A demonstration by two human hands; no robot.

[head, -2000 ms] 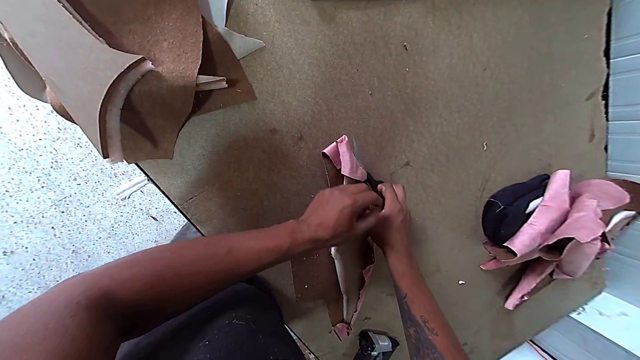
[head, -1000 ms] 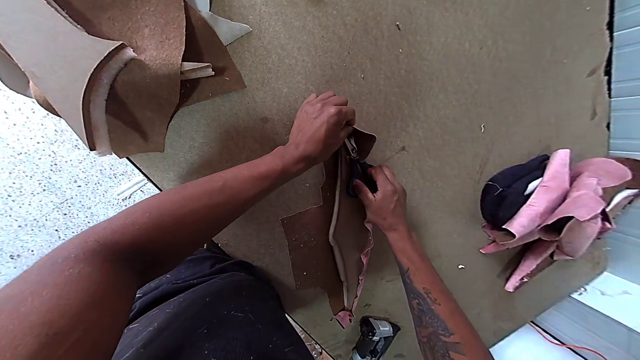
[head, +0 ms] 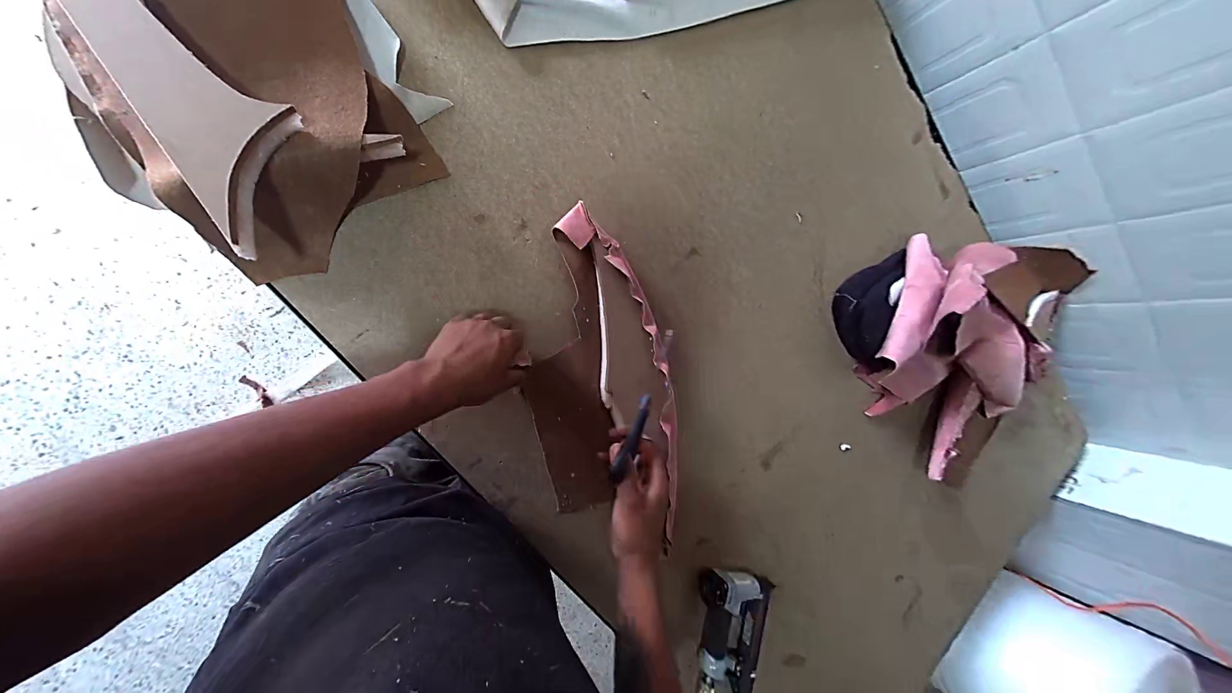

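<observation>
A long piece of brown and pink leather (head: 568, 414) lies on the table, with a pale cord-like strip (head: 603, 327) running along its middle and a ragged pink edge at its right side. My left hand (head: 478, 358) is at the brown leather's left corner, fingers curled; whether it grips the leather is hidden. In my right hand (head: 640, 500) is a dark slim tool (head: 632, 438), blurred, its kind not clear, over the lower part of the leather.
Brown leather pieces (head: 308, 164) are heaped at the upper left. Pink leather scraps (head: 982, 337) lie by a dark cloth bundle (head: 869, 306) at the right. A pneumatic stapler or nailer (head: 733, 626) lies near the table's front edge. Whitish material (head: 616, 19) lies at the top.
My hands, close together at the leather's upper end before, are now apart: the left at its left corner, the right lower down. The pink upper end is uncovered. The view has shifted.
</observation>
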